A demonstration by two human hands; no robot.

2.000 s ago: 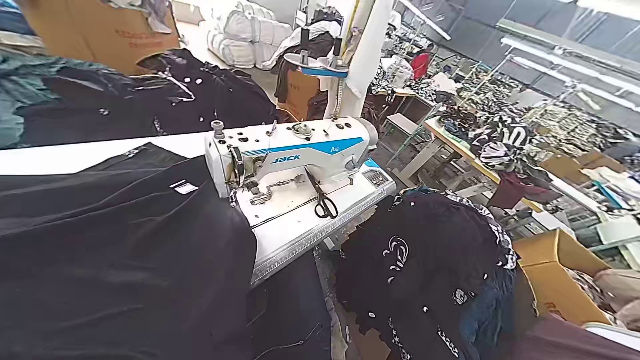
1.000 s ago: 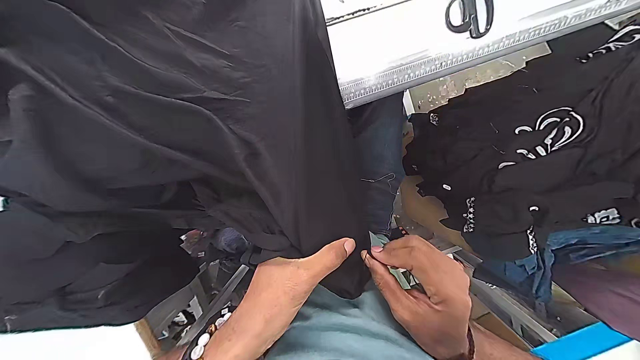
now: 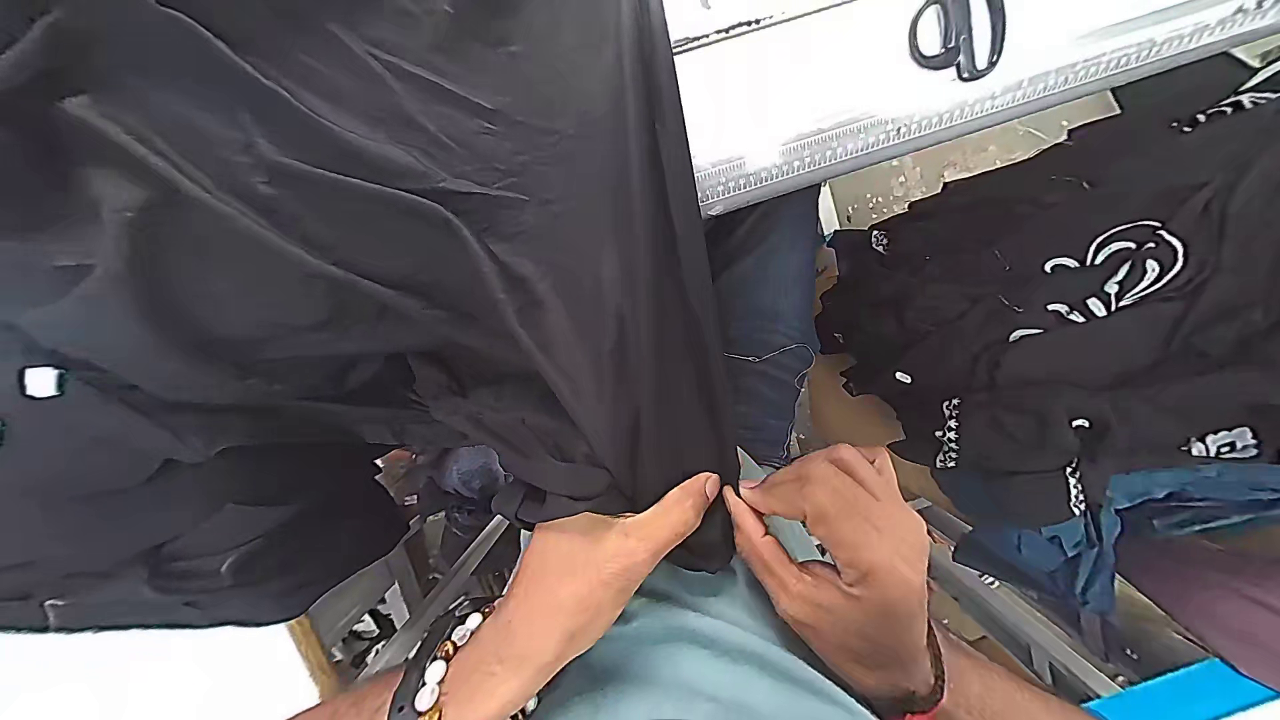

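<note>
Black fabric (image 3: 480,230) spreads over the left and middle of the view and narrows to a gathered edge above my lap. My left hand (image 3: 600,560), with a beaded bracelet at the wrist, grips this edge, thumb on top and the other fingers hidden beneath the cloth. Close on its right, my right hand (image 3: 840,560) pinches the same edge between thumb and forefinger. The two thumb tips are almost touching. Black-handled scissors (image 3: 958,35) lie on the white sewing machine table (image 3: 760,110), beyond my hands.
A printed ruler scale (image 3: 860,145) runs along the table's front edge. Black garments with white motifs (image 3: 1010,330) are heaped at the right, with blue cloth (image 3: 1180,500) below. A loose thread (image 3: 775,355) hangs over my denim-covered leg. Metal frame bars (image 3: 1030,620) stand at lower right.
The view has tipped down from the sewing machine and room to my lap. Both hands, out of view two seconds ago, are on the black fabric; they hold nearly the same place as one second ago.
</note>
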